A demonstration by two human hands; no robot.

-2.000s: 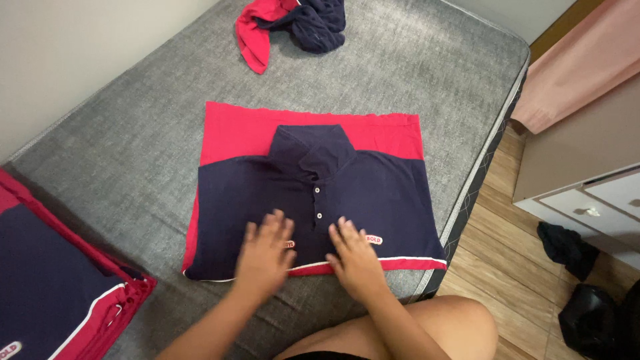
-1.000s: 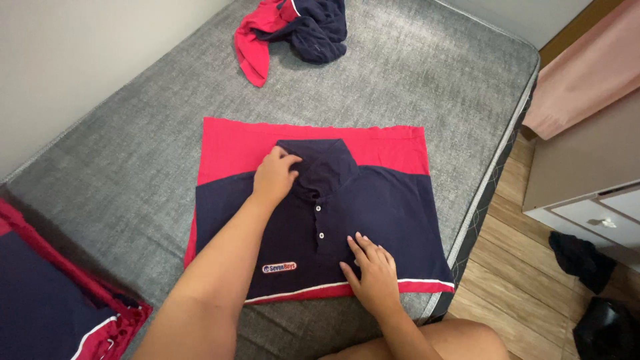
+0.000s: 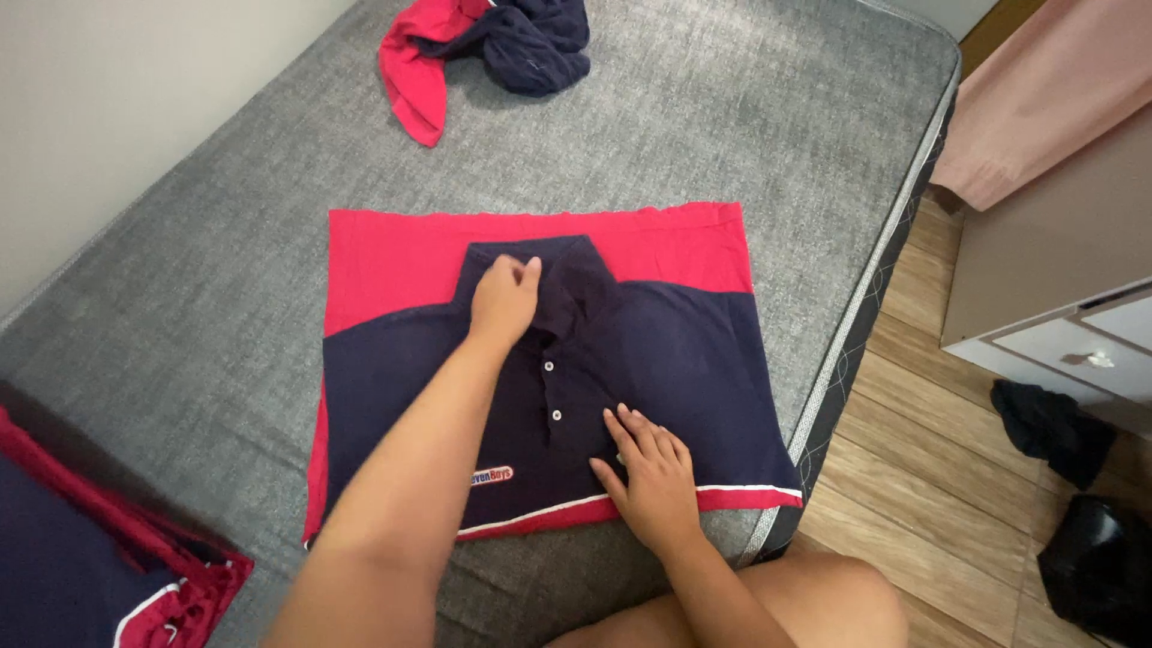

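A navy and red polo shirt [image 3: 693,360] lies folded on the grey mattress, its collar [image 3: 576,270] toward the far side and two white buttons below it. My left hand [image 3: 506,297] is at the left part of the collar, fingers curled; whether cloth is pinched between them cannot be made out. Resting on the shirt's lower right front, my right hand [image 3: 650,468] has its fingers spread and its palm down. A sewn-on patch with writing shows beside my left forearm, and white piping runs along the near edge.
Folded navy and red garments [image 3: 54,540] lie at the left. A crumpled red and navy garment [image 3: 531,54] is on the mattress [image 3: 765,117] farther back. Right of the bed stand a chest of drawers [image 3: 1017,270] and a pink cloth [image 3: 1026,108]; dark items [image 3: 1053,432] lie on the wooden floor.
Two seconds ago both hands lay on the shirt's lower front. My left hand has moved up to the collar, while my right hand has stayed on the lower right front.
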